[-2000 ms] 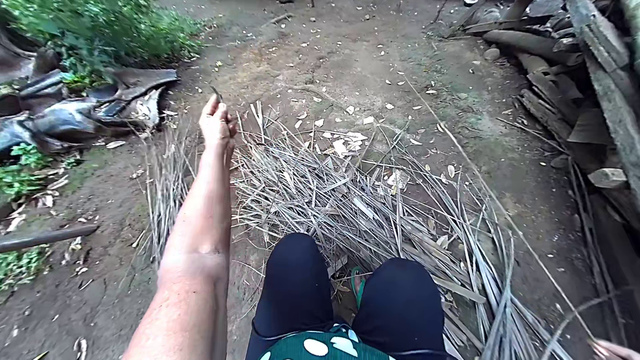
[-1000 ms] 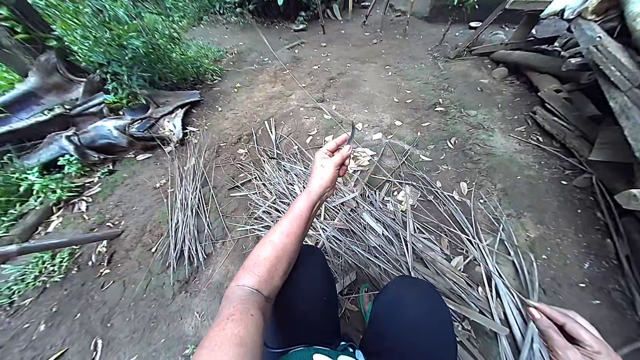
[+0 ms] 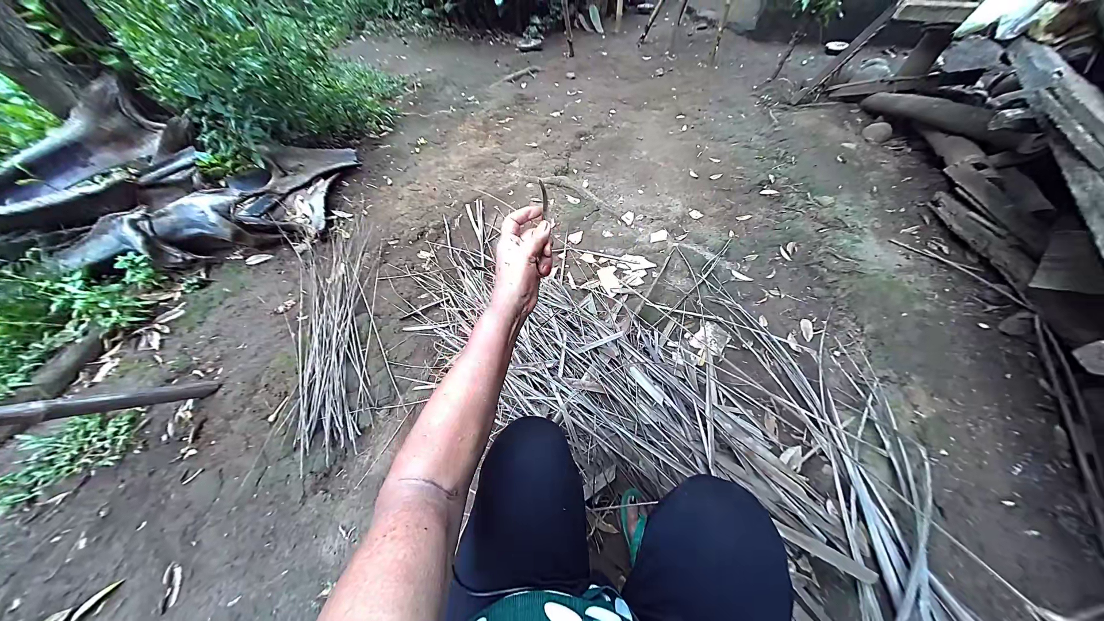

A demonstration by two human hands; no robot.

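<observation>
My left hand is raised beyond my knees, its fingers closed on a small curved knife blade that points up. Beneath and to the right of it spreads a loose heap of dry palm-leaf strips and ribs. A separate bundle of thin leaf ribs lies on the soil to the left. My right hand is out of view. One thin strip runs toward the lower right edge of the view.
Old boards and logs are piled on the right. Dark curved dry sheaths lie at the left near green plants. A pole juts in from the left edge. Pale scraps lie beyond the heap.
My right hand, seen at the lower right one second ago, has left the view. My left hand has moved from over the left side of the heap to its far middle, still with the blade.
</observation>
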